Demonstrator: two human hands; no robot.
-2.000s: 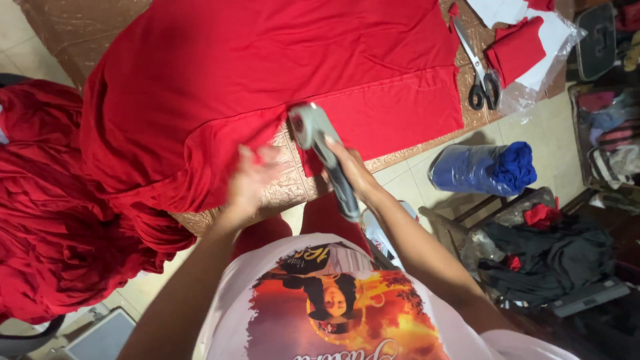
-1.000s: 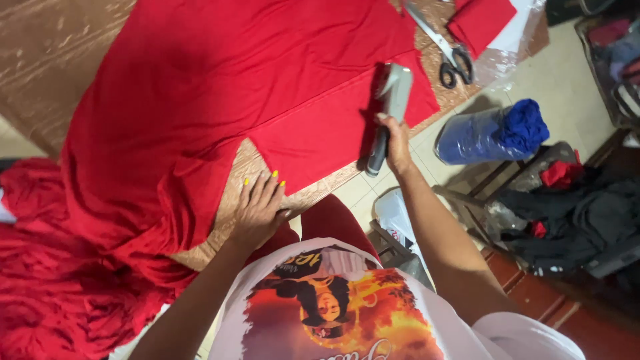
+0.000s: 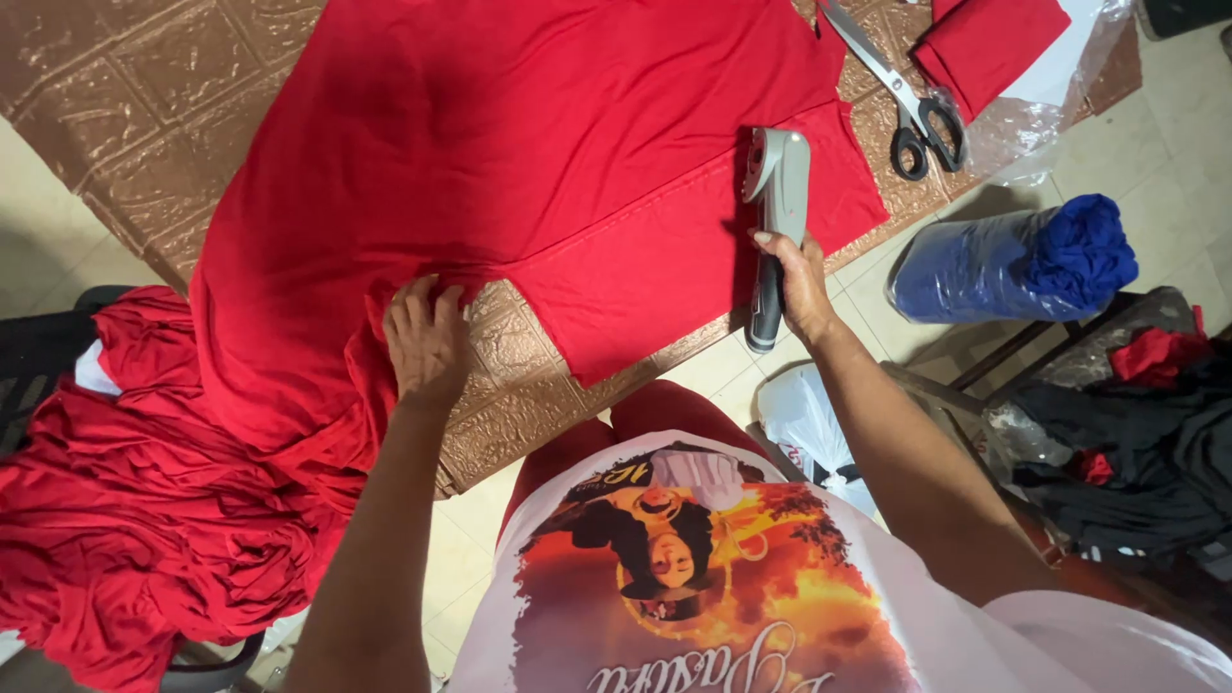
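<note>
Red fabric (image 3: 500, 135) lies spread over a table with a brown embossed cover (image 3: 173, 87), one layer folded or laid over a flat red piece (image 3: 635, 289) at the near edge. My right hand (image 3: 801, 279) holds a grey and black handheld electric cutter (image 3: 782, 188) by its handle, its head resting over the flat red piece. My left hand (image 3: 425, 332) touches the bunched edge of the upper fabric, left of a bare patch of cover; whether its fingers pinch the cloth cannot be told. Scissors with black handles (image 3: 910, 101) lie at the upper right.
A folded red cloth (image 3: 991, 48) and clear plastic lie beyond the scissors. A plastic-wrapped blue fabric roll (image 3: 1015, 260) stands right of the table. Red fabric (image 3: 164, 500) is heaped at the left. Black clothing (image 3: 1136, 452) and a white plastic bag (image 3: 813, 419) are at the right.
My left hand has moved from the table's near edge onto the bunched red fabric. The cutter stays in my right hand and is now over the flat red piece.
</note>
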